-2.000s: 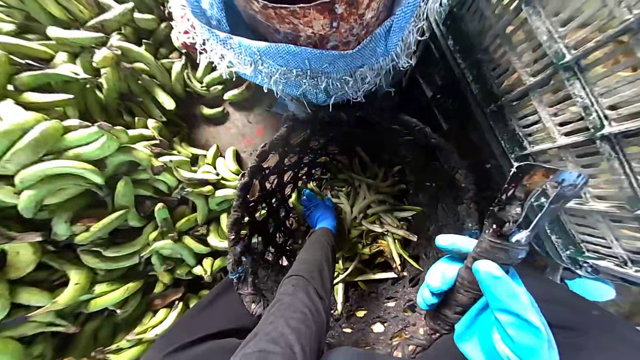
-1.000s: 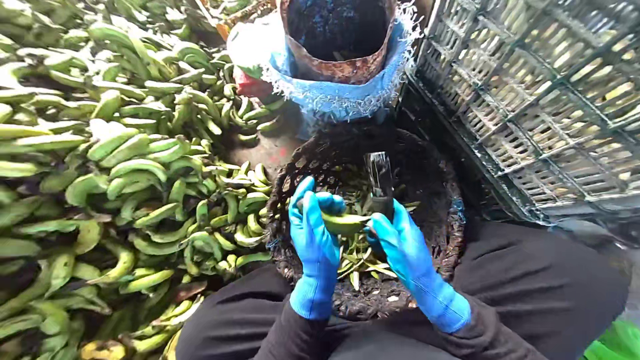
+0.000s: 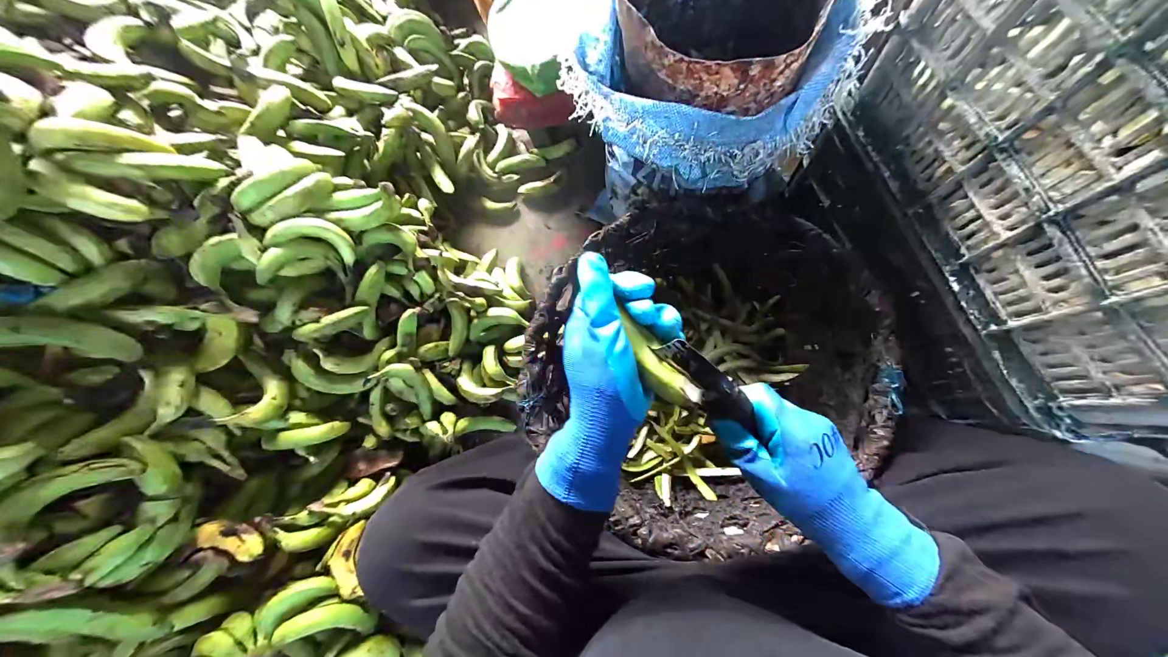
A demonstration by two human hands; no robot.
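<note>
Both hands wear blue gloves and meet above a dark woven basket (image 3: 881,392). My left hand (image 3: 607,356) is closed around a green plantain or banana (image 3: 662,365), whose lower end points toward my right hand. In my right hand (image 3: 794,456) is a dark-handled cutting tool (image 3: 716,379); its upper part lies against the side of the fruit. Its blade edge cannot be made out. Beneath the hands, strips of green peel (image 3: 680,447) lie in the basket.
Many green bananas or plantains (image 3: 301,237) are heaped at the left. Beyond the basket stands a container wrapped in blue woven sacking (image 3: 703,137). Slatted plastic crates (image 3: 1049,201) rise at the right. My crossed legs (image 3: 1031,538) border the basket's near side.
Two seconds ago my left hand was down in the basket, and my right held the tool off to the right. The hands have come together, with a fruit now in the left; the view has shifted.
</note>
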